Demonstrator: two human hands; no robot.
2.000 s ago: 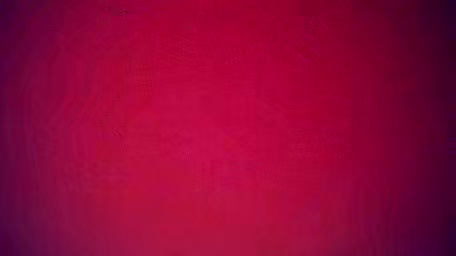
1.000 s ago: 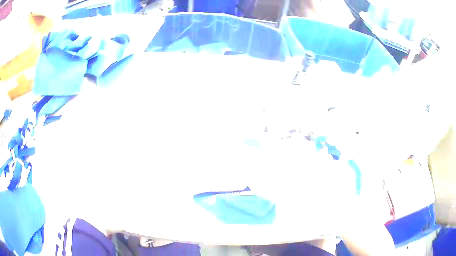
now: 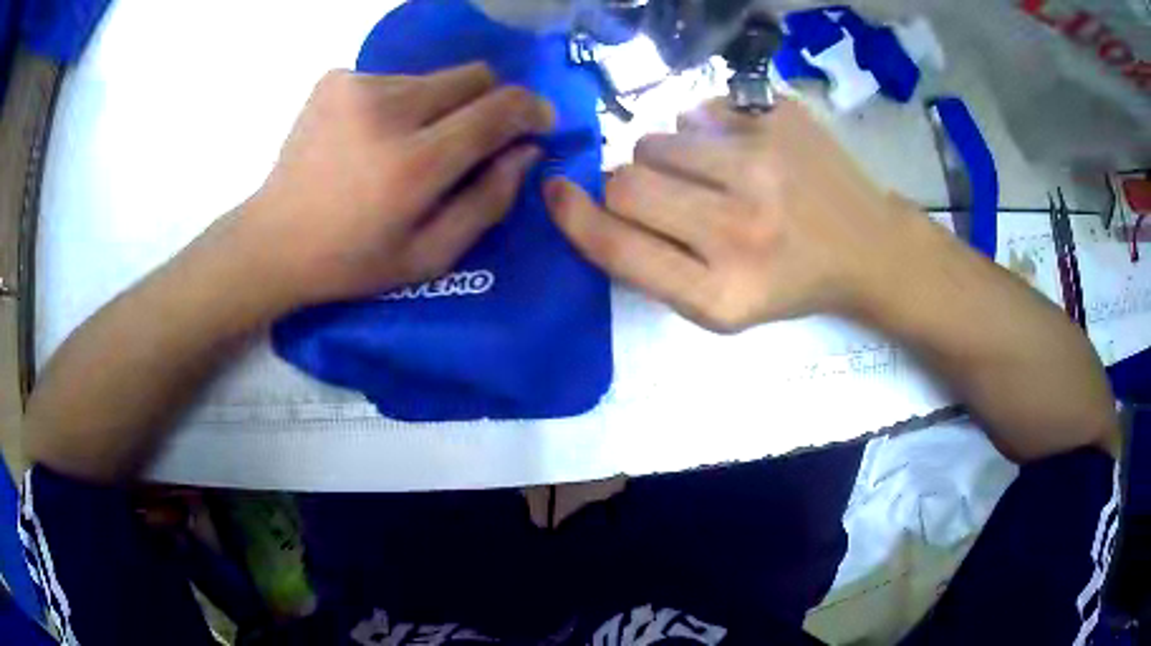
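Note:
A large blue fabric panel point(image 3: 505, 360) with rounded corners lies on the white machine table, with a smaller blue piece bearing white print on it. My left hand point(image 3: 404, 177) lies on the panel, its fingers bent and pressing the fabric near the presser foot point(image 3: 591, 51). My right hand point(image 3: 732, 215) is at the panel's right edge, its index fingertip touching the fabric and its other fingers curled. I cannot tell whether either hand pinches the cloth. The needle tip is not clear in the glare.
Small blue and white pieces point(image 3: 848, 53) lie right of the needle area. A curved blue strip point(image 3: 972, 170) lies further right, then slim dark and red snips or tweezers point(image 3: 1068, 259). The white machine body point(image 3: 1010, 88) with red lettering is at upper right. The table's front edge point(image 3: 505, 477) curves before me.
The earlier views were a plain red blur, then an overexposed table with a folded blue piece near its front edge. Now the picture is clear, closer to the table, and both hands are at the blue panel.

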